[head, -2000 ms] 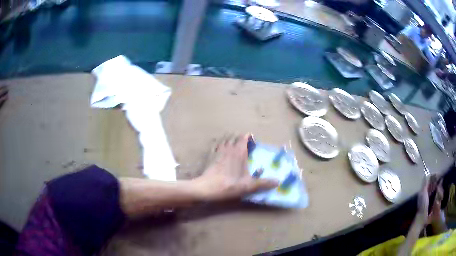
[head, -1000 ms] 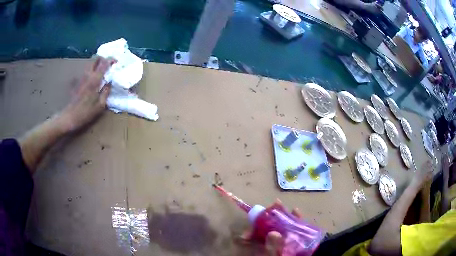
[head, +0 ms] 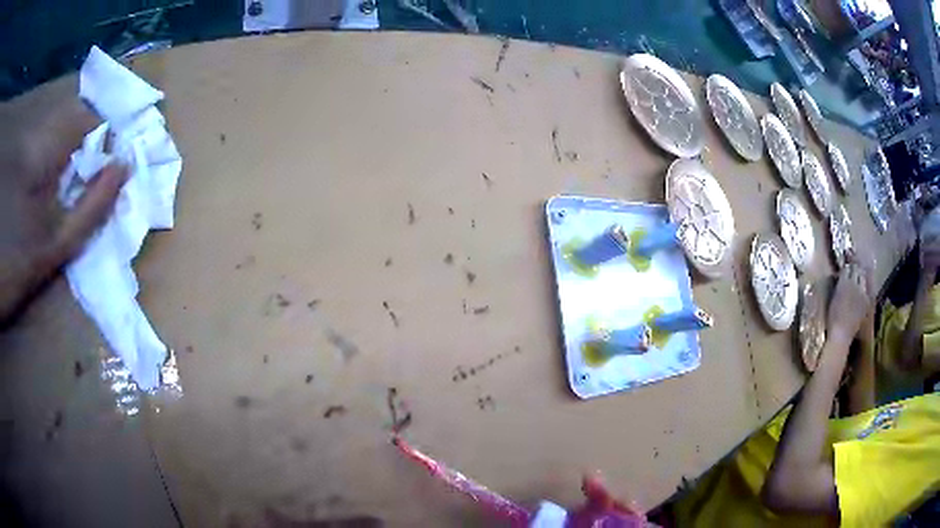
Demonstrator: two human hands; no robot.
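Observation:
My left hand [head: 77, 211] is at the left edge, fingers closed on a white crumpled cloth [head: 129, 206] that hangs down over the tan bench. My right hand [head: 598, 505] is at the bottom edge, mostly cut off, around a squeeze bottle. The bottle's red taper nozzle [head: 448, 474] and whitish cap show; its tip points up-left, close to a dark scrap. A pale blue square plate [head: 618, 294] lies right of centre with four grey-blue posts standing on it and yellow-green rings around their bases.
Rows of silvery-white discs [head: 660, 105] lie to the right; one touches or overlaps the plate's right edge. A person in a yellow top [head: 886, 454] reaches a hand to the discs. A green conveyor [head: 557, 23] runs behind. Dark scraps dot the bench covering [head: 340, 134].
The view has shifted down and closer. My left hand has brought the cloth left and nearer, lifting it. My right hand and bottle are lower in the picture. The neighbour's hand is at the discs.

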